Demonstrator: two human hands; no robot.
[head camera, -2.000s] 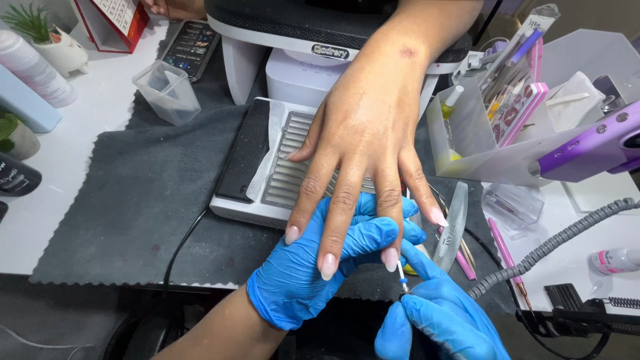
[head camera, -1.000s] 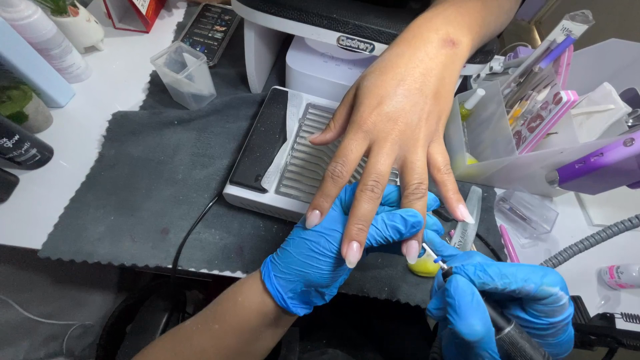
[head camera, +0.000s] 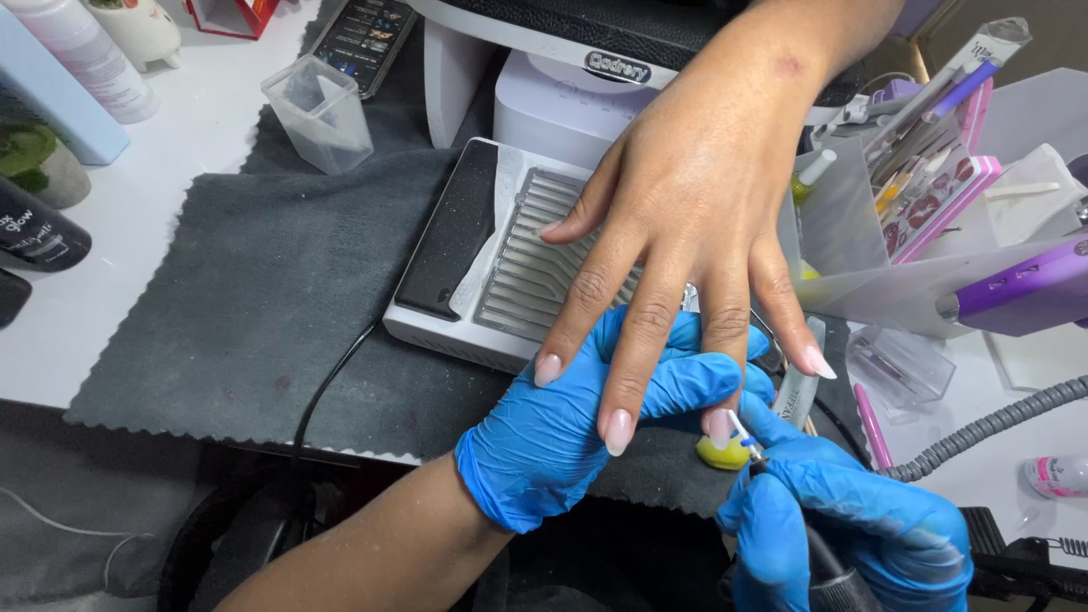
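Observation:
My left hand (head camera: 586, 408), in a blue glove, holds the ring finger of another person's hand (head camera: 697, 195) between thumb and fingers. That hand is palm down with its fingers spread, its nails long and pinkish. My right hand (head camera: 850, 518), also gloved in blue, grips a black electric nail drill (head camera: 820, 552). The drill's thin bit (head camera: 739, 427), banded in blue, is at the side of the ring fingernail (head camera: 720, 427); whether they touch I cannot tell. Under the other person's hand is a nail dust collector (head camera: 527, 263) with a slatted grille.
A dark grey cloth (head camera: 255, 306) covers part of the white table. Left stand a clear plastic cup (head camera: 321, 119), a phone (head camera: 364, 42) and bottles. Right are an organizer (head camera: 918, 280) with files, a purple device (head camera: 1024, 289), a coiled grey cord (head camera: 994, 425) and a yellow item (head camera: 722, 453).
Two seconds ago the drill bit was at the ring fingernail; one second ago it was a little apart to the right. Now it is close beside that nail again. My left hand keeps its hold.

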